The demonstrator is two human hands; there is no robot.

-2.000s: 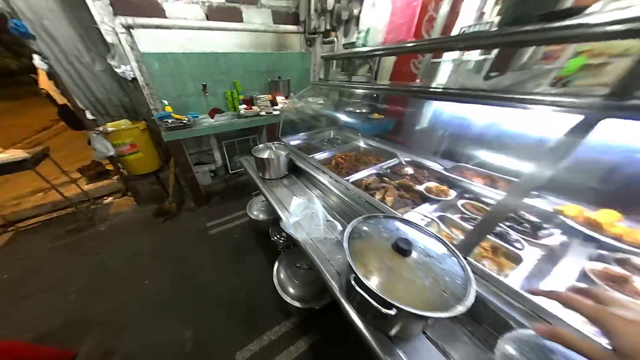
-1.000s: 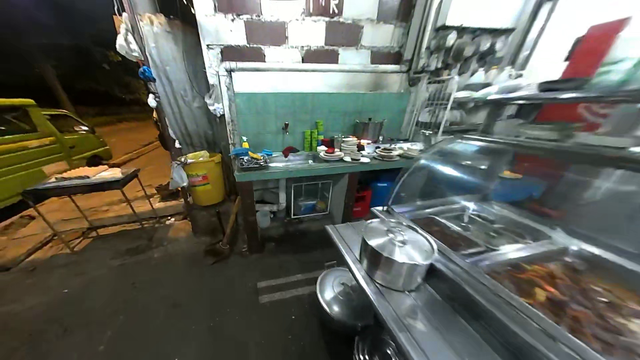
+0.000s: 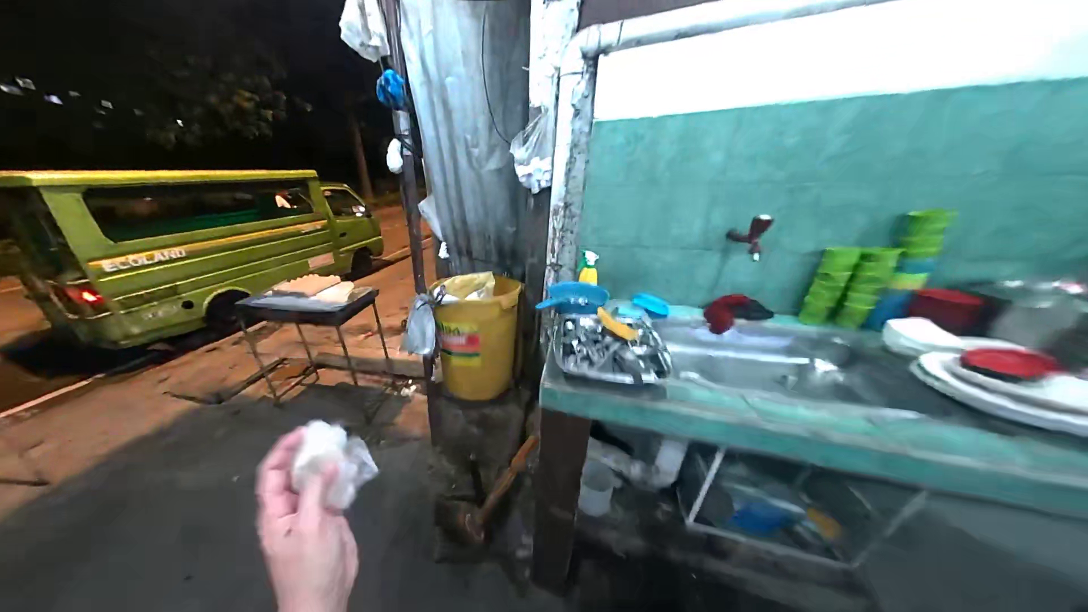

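My left hand is raised over the dark floor, its fingers and thumb closed on a crumpled white plastic bag. A loose, clear part of the bag sticks out to the right. My right hand is out of view. Beyond my left hand, up and to the right, a yellow plastic bucket stands against the post, with a pale bag or liner at its mouth. Behind and slightly left of the hand is a small metal-legged table with pale items on its top.
On the right, a green tiled counter holds a metal sink, a tray of cutlery, plates and stacked green cups. A wooden handle leans near the counter's leg. A green van stands on the road.
The view has swung far left, away from the food display. My left hand with the crumpled bag is now in view; the hand seen at the right edge two seconds ago is out of view.
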